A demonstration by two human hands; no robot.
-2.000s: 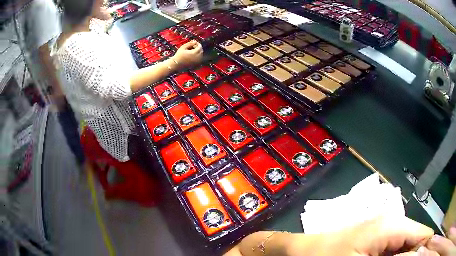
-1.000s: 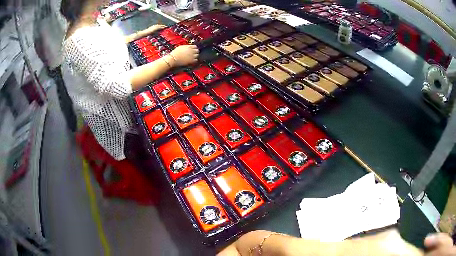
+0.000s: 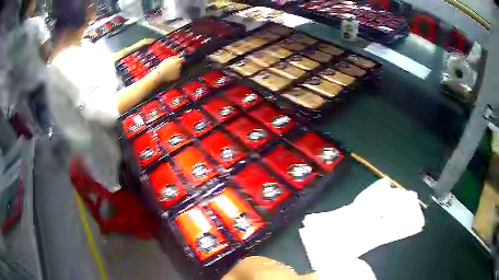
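A large black tray [image 3: 241, 252] holds rows of glossy red cases [image 3: 254, 181] with round silver-and-black emblems; it lies in front of me, left of the white sheets. White folded sheets [image 3: 364, 221] lie on the green bench beside the tray. My left hand [image 3: 344, 270] is a bright, blurred shape cut off by the bottom edge, just below the sheets, with part of the wrist showing. Its fingers and anything in them are hidden. My right hand is not in view.
A tray of gold cases [image 3: 306, 97] and another tray of red cases lie beyond. A seated person's arm [image 3: 137, 94] reaches over the far red cases. A grey metal post [image 3: 462, 156], a white roll [image 3: 458, 71] and a small bottle [image 3: 349, 27] stand on the right side.
The view has shifted, so the trays and sheets sit further left. My right fingers, earlier at the lower right, are out of the picture. My left hand shows less and lower.
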